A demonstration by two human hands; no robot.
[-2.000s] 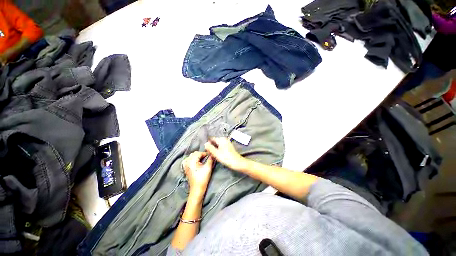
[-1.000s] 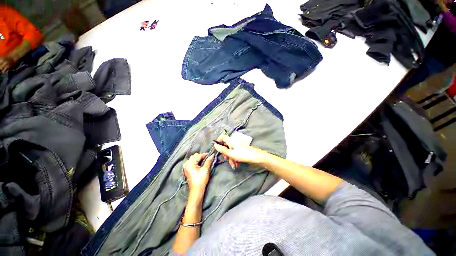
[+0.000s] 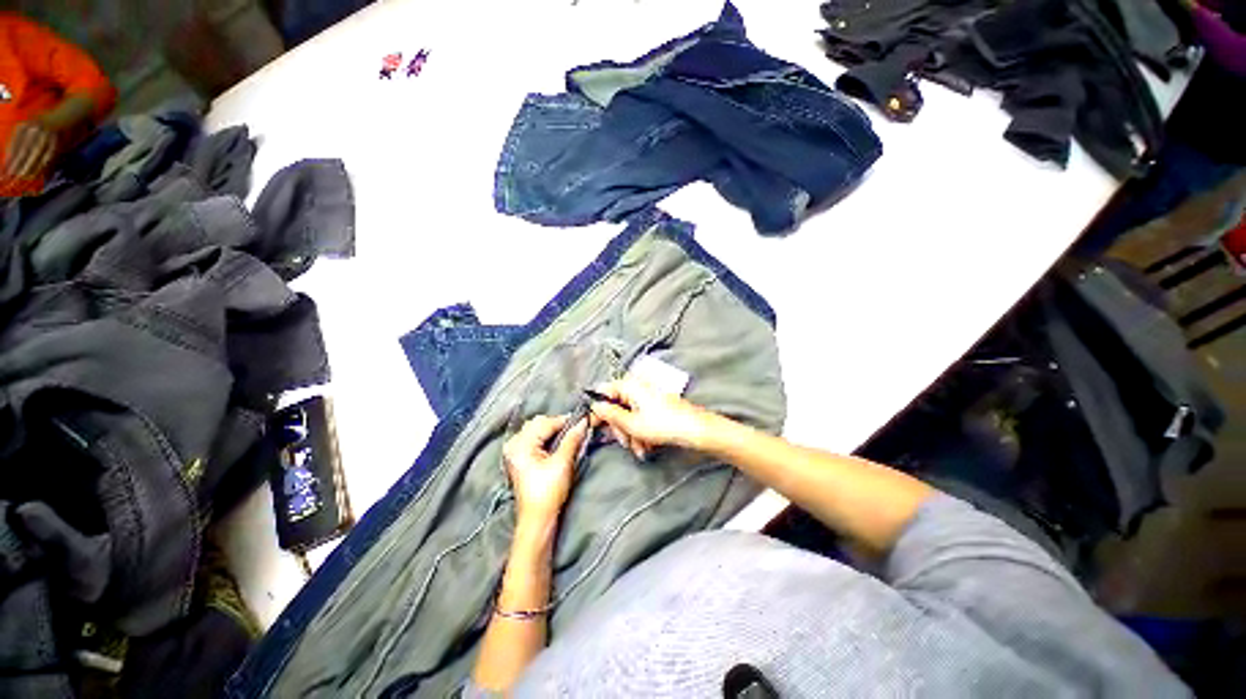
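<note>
A blue denim jacket [image 3: 451,546] lies with its pale grey-green inside facing up and dark blue edges showing. My left hand [image 3: 541,464] pinches a fold of its inside near the middle. My right hand [image 3: 648,414] is closed just to the right of it, fingertips almost touching the left ones, with a small dark tool [image 3: 597,396] mostly hidden in its fingers. A white care label [image 3: 660,374] lies above my right hand, partly covered by it. A short dark blue sleeve or tube [image 3: 465,358] juts from the jacket's far side.
A crumpled blue denim garment [image 3: 670,137] lies beyond on the white table [image 3: 424,178]. Grey-black garments [image 3: 123,328] are heaped at left beside a black phone-like rectangle [image 3: 306,471]. More dark garments [image 3: 998,68] lie far right. A person in orange [image 3: 48,82] is at upper left.
My right hand has moved slightly right and now partly covers the label, with the dark tool tip showing. My left hand keeps its pinch on the fabric. The person in orange has shifted.
</note>
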